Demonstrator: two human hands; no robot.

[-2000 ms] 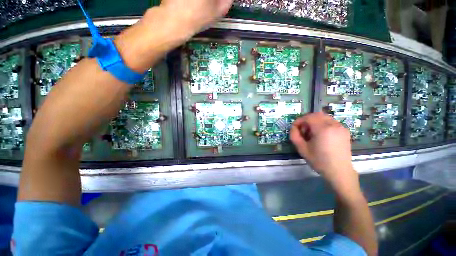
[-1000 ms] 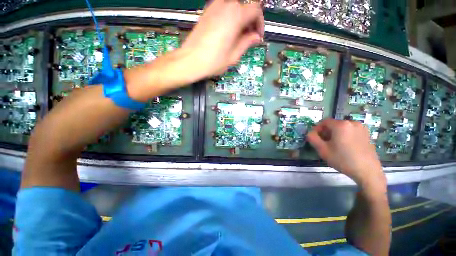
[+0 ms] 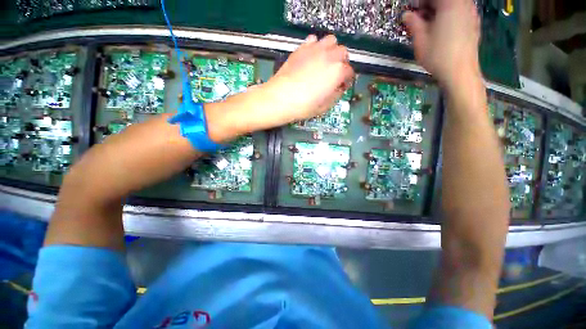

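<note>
My left hand, with a blue wrist strap, is over the upper left green circuit board of the middle pallet. Its fingers are bent; whether they hold a part cannot be seen. My right hand is at the right part of the glittering silver component pile, beyond the far rail. Its thumb and fingers are curled over the pile's edge, and any part in them is too small to tell. More green boards lie in the pallet, at lower left and lower right.
Neighbouring pallets with boards continue left and right. The near metal rail runs along my body, and the far rail before the green mat. A thin blue cord runs up from the strap. A darker pile is at upper left.
My right hand has moved from the lower right board up to the pile. My left hand has moved from near the far rail down and right over the upper left board. The view has shifted.
</note>
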